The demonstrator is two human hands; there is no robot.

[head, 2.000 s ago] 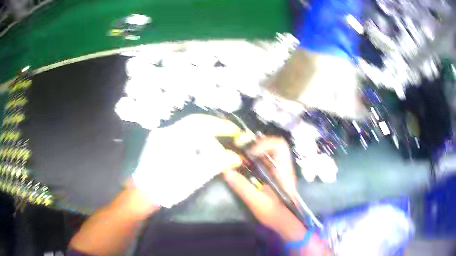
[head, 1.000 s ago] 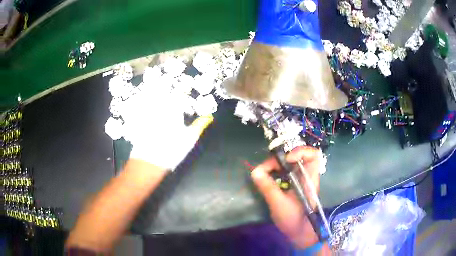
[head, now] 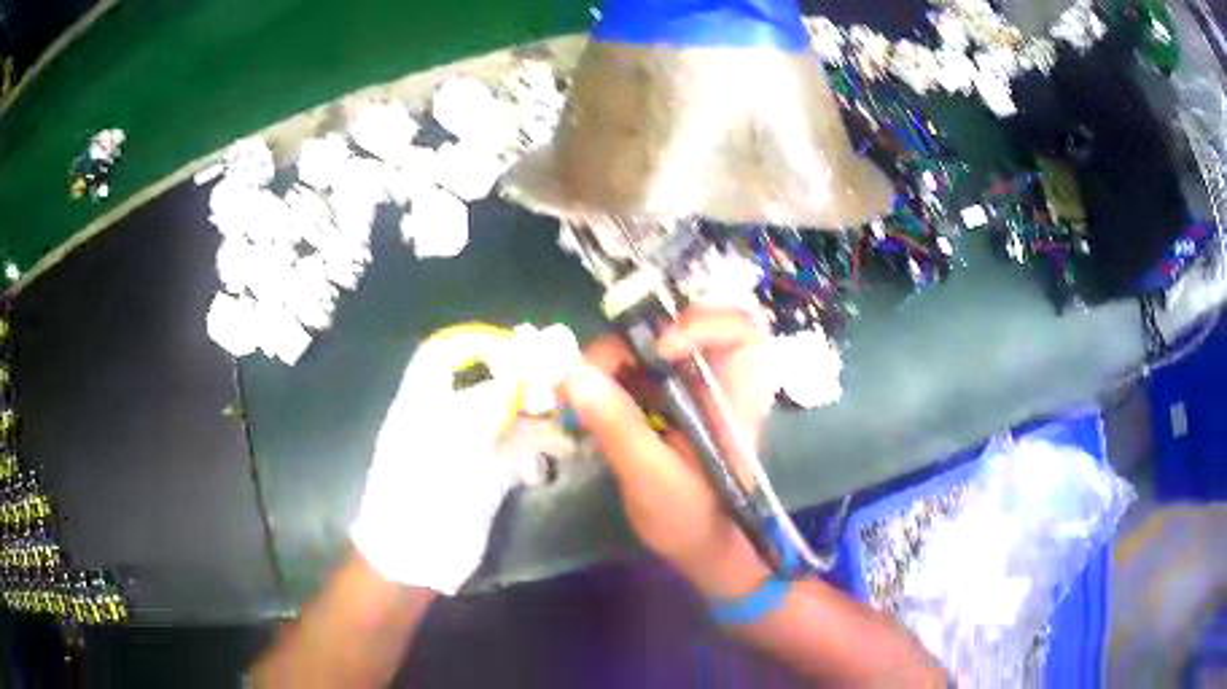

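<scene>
My left hand (head: pixel 437 451), in a white glove with yellow fingertips, grips a small white housing (head: pixel 549 366) over the dark bench mat. My bare right hand (head: pixel 680 431) holds a dark soldering iron (head: pixel 693 417) slanting across the palm, its front end towards the fume hood. The right thumb is close to the white housing; whether it touches is unclear. A small yellow part (head: pixel 658 423) shows at the right palm. More white housings (head: pixel 276 256) lie in a group left of the hood.
The metal fume hood (head: pixel 700 135) hangs ahead. Tangled wired components (head: pixel 875 202) lie to its right, beside a black soldering station (head: pixel 1110 175). Yellow-and-black components (head: pixel 54 592) stand in rows at far left. An assembly (head: pixel 97 164) lies on the green belt (head: pixel 269 67). A blue bin (head: pixel 1083 538) is lower right.
My left hand has come back from the group of white housings with one in its fingers. My right hand has moved up and left, close beside it. The view has shifted.
</scene>
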